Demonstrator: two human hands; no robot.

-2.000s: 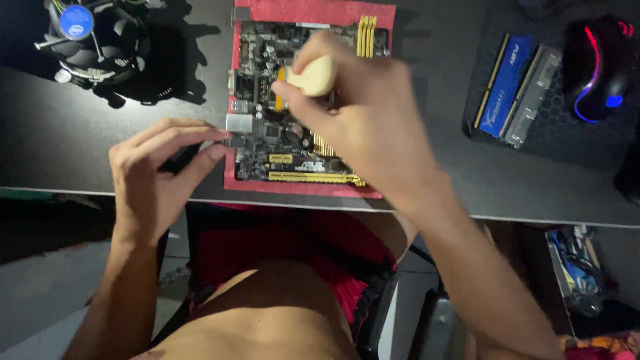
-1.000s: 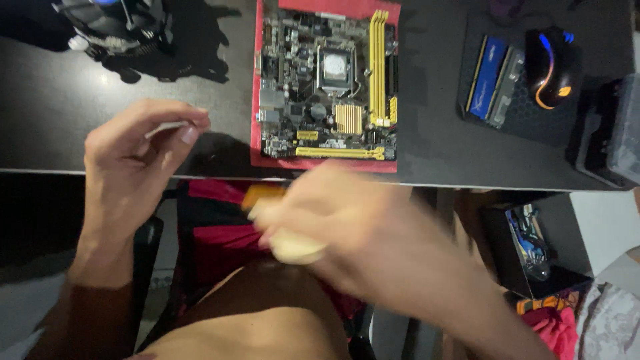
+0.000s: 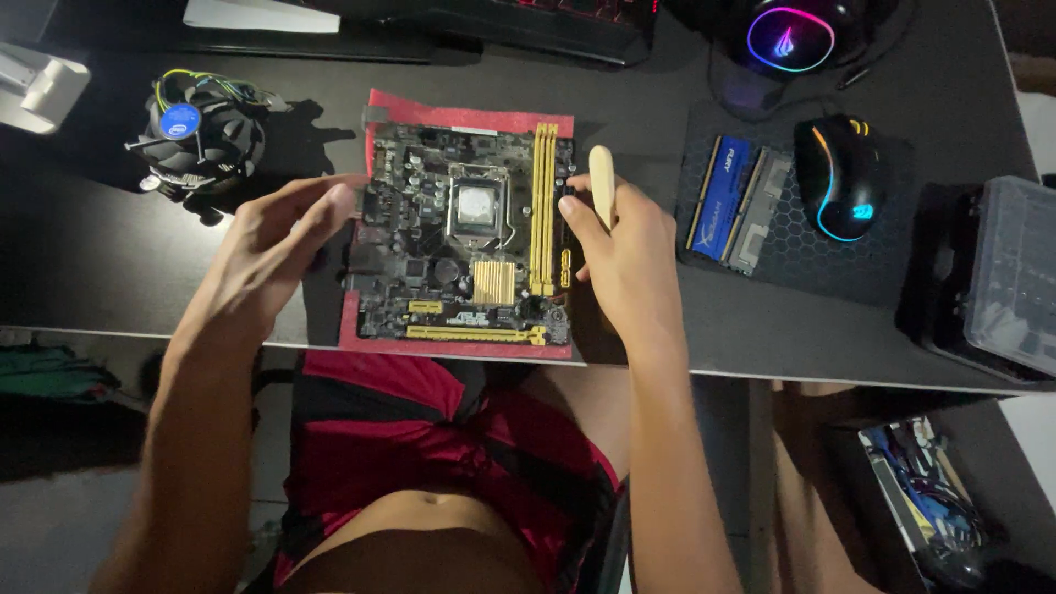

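Note:
A motherboard (image 3: 429,256) lies on a red foam sheet (image 3: 462,351) near the desk's front edge. Grey thermal paste covers most of the processor (image 3: 476,205) in its metal-framed socket. Yellow memory slots (image 3: 543,206) run along the board's right side. My left hand (image 3: 272,247) is at the board's left edge, thumb and fingers by the ports, seemingly touching them. At the right edge, my right hand (image 3: 631,239) holds a brush (image 3: 603,181) by its cream handle, which points up; the bristles are hidden. Its thumb and fingers are close to the board's edge.
A CPU cooler with fan (image 3: 206,136) stands at the left. Two memory modules (image 3: 730,202) and a lit mouse (image 3: 841,177) rest on a mouse pad (image 3: 866,264) at the right, beside a clear plastic case (image 3: 1019,272). A keyboard (image 3: 577,25) lies behind. Below the desk is an open box of cables (image 3: 932,487).
My right hand, over the board and then in front of the desk edge, is now at the board's right edge with the brush. My left hand has come back to the board's left edge.

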